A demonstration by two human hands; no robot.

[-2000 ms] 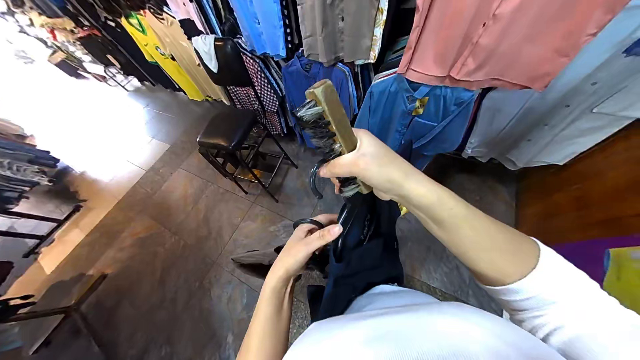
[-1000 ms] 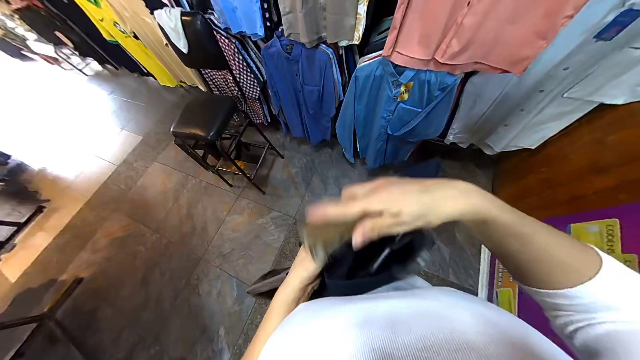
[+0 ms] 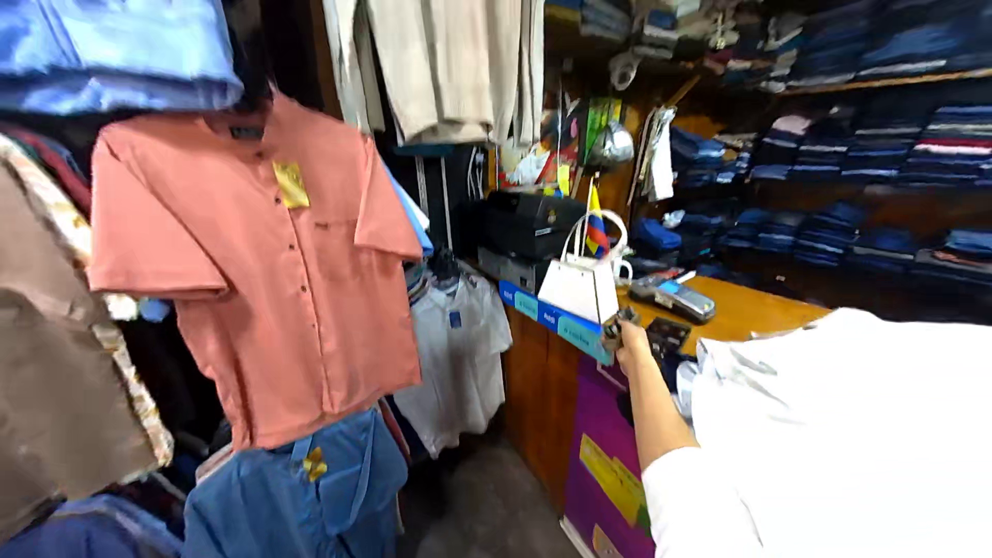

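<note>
My left hand (image 3: 633,347) reaches out from the lower right in a white sleeve, its fingers closed around a small brown-and-dark object (image 3: 618,327), too blurred to name surely. It is at the near edge of a wooden counter (image 3: 763,304), just below a white handbag (image 3: 580,285). Dark items (image 3: 666,336) lie close beside the hand. White cloth (image 3: 845,418) fills the lower right. My right hand is out of view.
A salmon shirt (image 3: 271,271) and a blue shirt (image 3: 310,488) hang on the left, with white polo shirts (image 3: 457,349) farther back. A card terminal (image 3: 673,298) rests on the counter. Folded jeans (image 3: 829,236) line the shelves behind.
The view has swung right to the counter. Earlier both hands were together at dark clothing and hangers in front of my body; now one arm reaches to the counter and the other hand has left view.
</note>
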